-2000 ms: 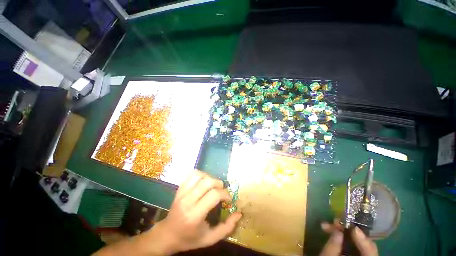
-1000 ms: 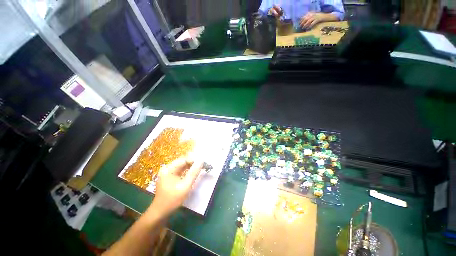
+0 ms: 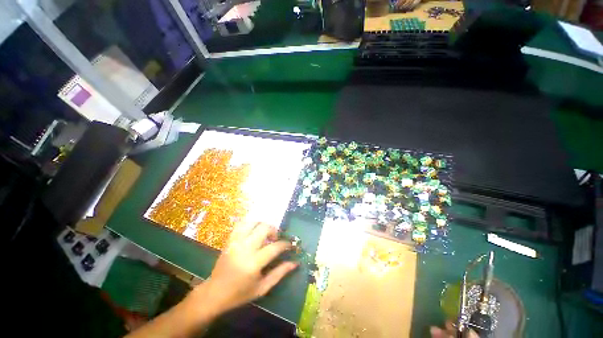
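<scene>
My left hand (image 3: 248, 267) is over the green mat between the white-lined tray and the work board, its thumb and fingers bent around a small dark and orange piece (image 3: 295, 245) at the fingertips. My right hand (image 3: 451, 331) is cut off by the bottom edge; its fingers are around the handle of the soldering iron (image 3: 488, 287), whose tip points up in front of the round tip cleaner (image 3: 509, 310). The tan work board (image 3: 370, 297) has orange slivers on it and a green strip (image 3: 309, 310) with a small assembly at its left edge.
The white-lined tray (image 3: 274, 168) holds the heap of orange slivers (image 3: 205, 191). A clear tray of green-white assemblies (image 3: 377, 178) stands behind the board. Stacked black trays (image 3: 449, 119) are behind it. A white stick (image 3: 512, 245) lies at the right. Small black parts lie at lower left.
My left hand has moved from over the white-lined tray toward the work board, carrying a small piece. The view has tilted down slightly, and more of my right hand shows.
</scene>
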